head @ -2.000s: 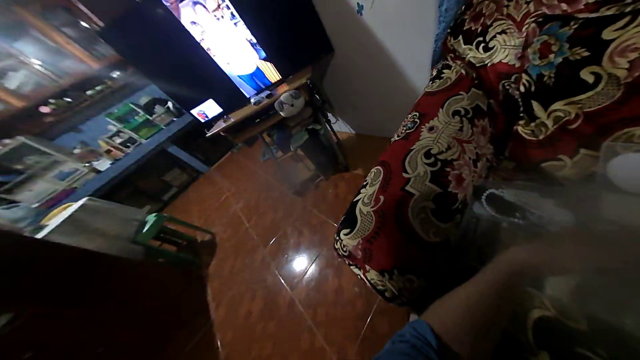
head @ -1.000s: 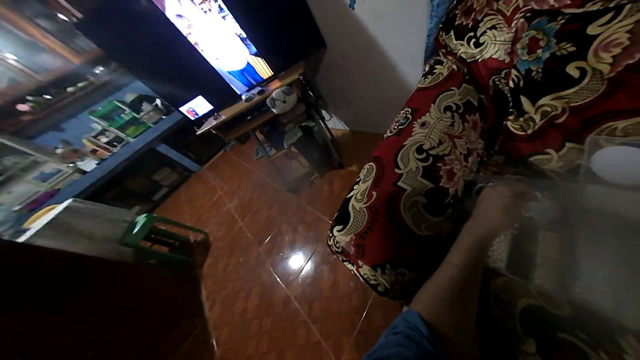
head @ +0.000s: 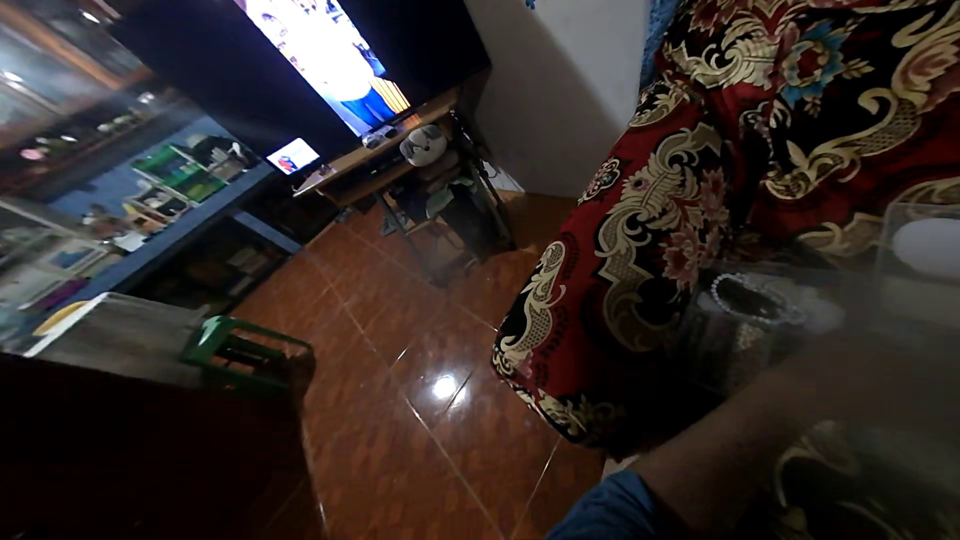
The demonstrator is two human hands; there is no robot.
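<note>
My left hand (head: pixel 870 375), badly blurred, is at the right of the view, its forearm reaching in from the bottom edge in a blue sleeve. Whether its fingers hold anything cannot be told. Just beyond it, on the patterned sofa cover, stands a clear plastic container (head: pixel 697 345). A loop of pale beads (head: pixel 750 300) shows at this container's top, and small beige contents are faintly visible below. Another clear container (head: pixel 889 247) with a white round thing (head: pixel 930 244) is at the right edge. My right hand is not in view.
A red, black and gold floral cover (head: pixel 652 217) drapes the sofa. Beyond the tiled floor (head: pixel 442 450) are a television (head: pixel 337 60) and a wooden stand (head: pixel 360 161) with a bag hanging by it. A green plastic stool (head: pixel 255 349) and blue shelving (head: pixel 187 225) are at the left.
My left hand was at the bead container one second ago; it has moved to the right and blurred. The loop of beads, not visible then, shows again.
</note>
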